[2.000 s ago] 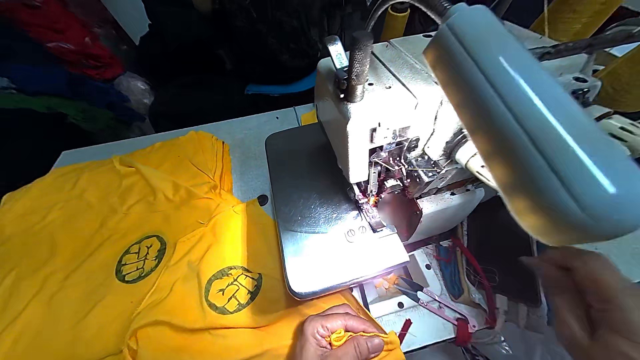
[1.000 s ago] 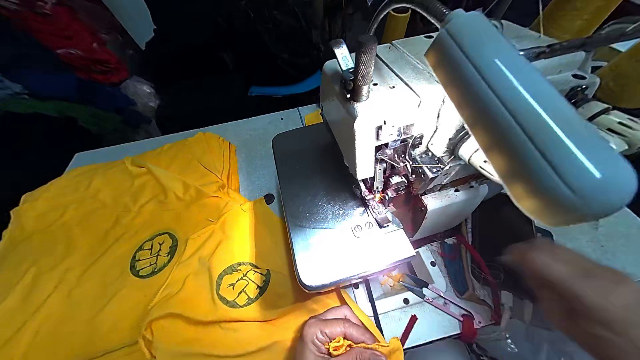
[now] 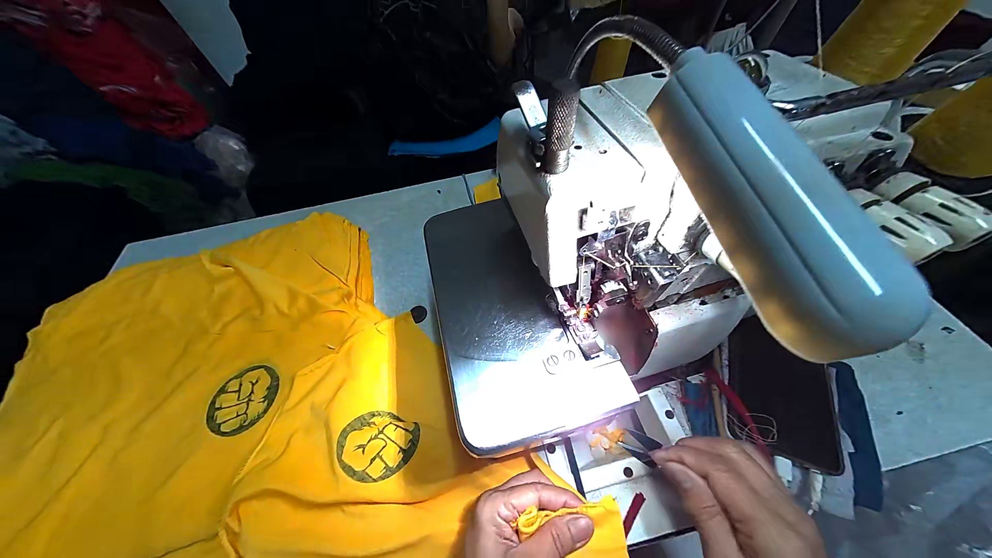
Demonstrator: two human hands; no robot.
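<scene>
A yellow knit garment (image 3: 155,333) with two round dark fist prints spreads over the left of the table. My left hand (image 3: 535,519), at the bottom centre, pinches a bunched edge of it between thumb and fingers. To the right, my right hand (image 3: 736,492) has its thumb and fingers on a small pointed metal tool (image 3: 642,446), tweezers or snips; which is unclear. The tool's tips are beside yellow scraps (image 3: 607,438) in an opening below the plate. An overlock sewing machine (image 3: 612,178) stands behind, its needle area lit, with a shiny metal plate (image 3: 504,310) at its left.
A grey lamp head (image 3: 798,209) on a bent neck hangs over the machine's right side. A dark flat device (image 3: 783,387) lies right of the machine. Yellow thread cones (image 3: 891,39) stand at the back right. A dark red strip (image 3: 634,511) lies between my hands.
My right hand has come in from the right to the pointed tool, which lay by the opening one second ago with no hand on it. My left hand still holds the yellow fabric.
</scene>
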